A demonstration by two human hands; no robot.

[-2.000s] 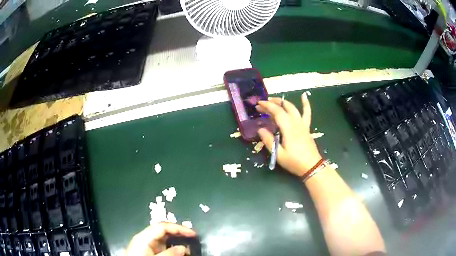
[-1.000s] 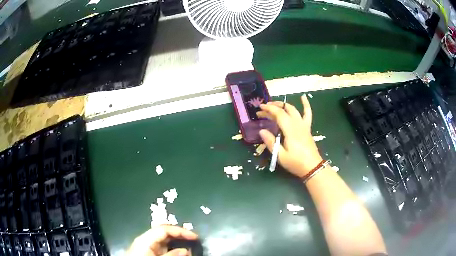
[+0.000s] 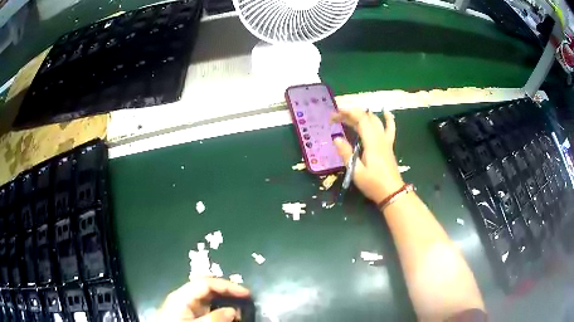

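A smartphone [image 3: 316, 129] in a red-pink case lies with its screen lit pink at the white ledge. My right hand [image 3: 370, 148] is over the phone's right side, fingertips at the screen, and holds tweezers [image 3: 350, 171] between the fingers, pointing down toward the bench. My left hand [image 3: 202, 302] is at the bottom edge, partly cut off, and holds a small black housing [image 3: 246, 309], mostly hidden by the hand and the frame edge.
White liner scraps [image 3: 199, 261] lie in several piles on the green bench [image 3: 157, 188]. A tray of housings [image 3: 75, 233] stands at left, a second tray [image 3: 510, 176] at right. A far tray [image 3: 113, 60] and a white fan [image 3: 286, 60] stand beyond the ledge [image 3: 208, 129].
The phone screen has changed from a dark picture to a bright pink page with small icons. My right hand has shifted slightly up, and the tweezers have tilted. My left hand stays low with the housing.
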